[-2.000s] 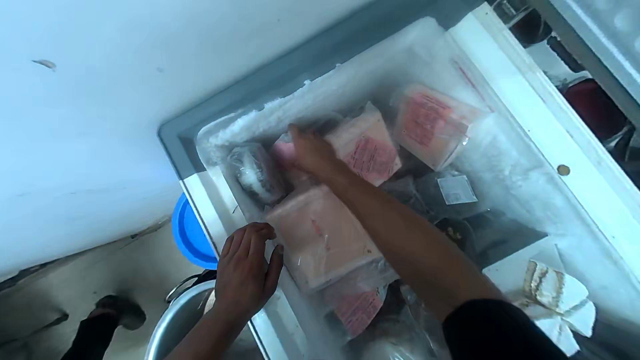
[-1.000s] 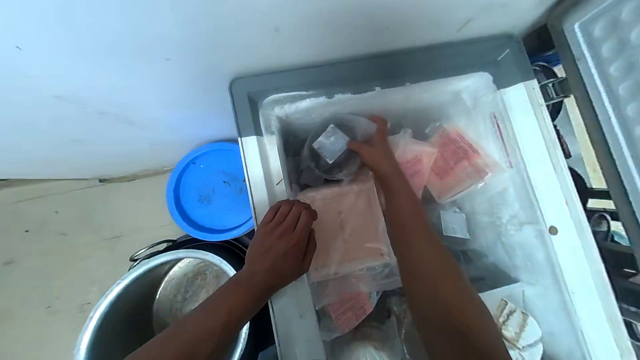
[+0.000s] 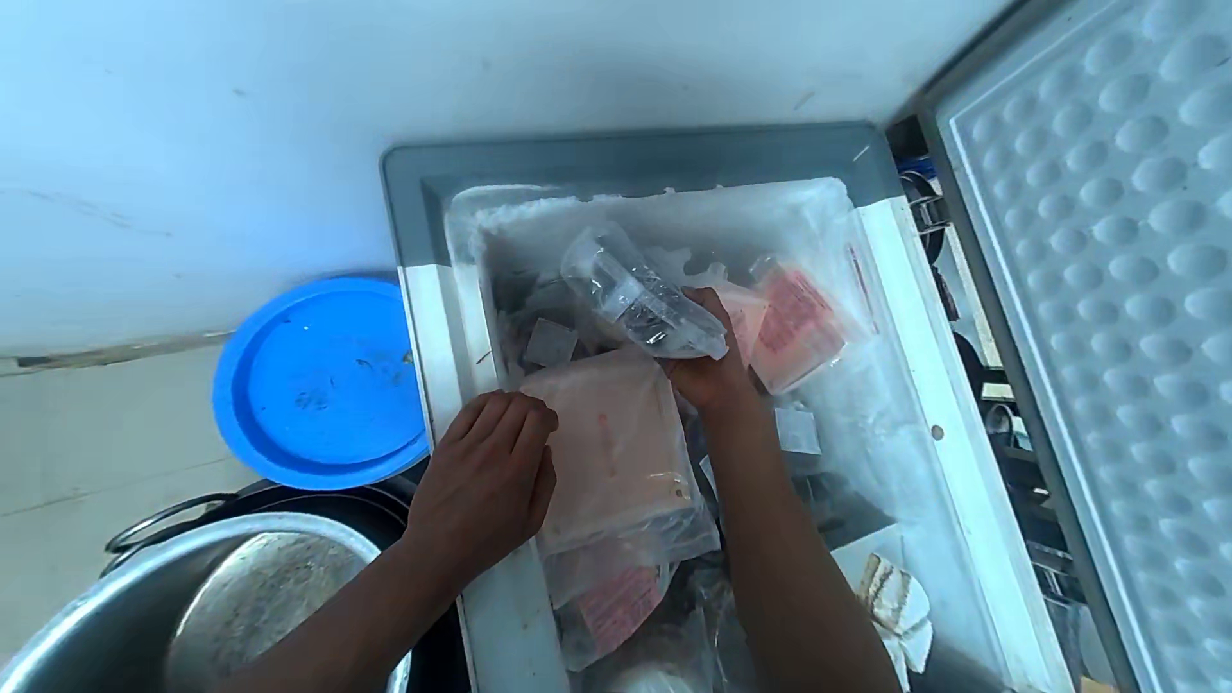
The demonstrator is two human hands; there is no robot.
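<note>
In the head view, an open chest freezer [image 3: 895, 337] lined with frost holds plastic-wrapped packages. My right hand [image 3: 707, 356] is closed on a clear plastic bag [image 3: 635, 298] with a label on it, lifted at the freezer's far end. Just below lies a large flat pinkish package [image 3: 616, 443] in clear plastic. My left hand [image 3: 500, 452] rests with curled fingers on the freezer's left rim, close to that package; nothing shows in it. Packages with red print [image 3: 794, 322] lie to the right of my right hand. Another labelled bag [image 3: 551, 342] sits in the far left corner.
Left of the freezer are a blue plastic lid or basin [image 3: 332, 385] and a large metal pot [image 3: 279, 525]. The raised freezer lid [image 3: 1116, 289] stands on the right, with metal racks behind it. A white wall [image 3: 577, 67] borders the far end.
My right hand has taken hold of a clear bag and raised it; one second ago it was at a labelled bag in the far left corner. My left hand stays at the left rim. The view has shifted.
</note>
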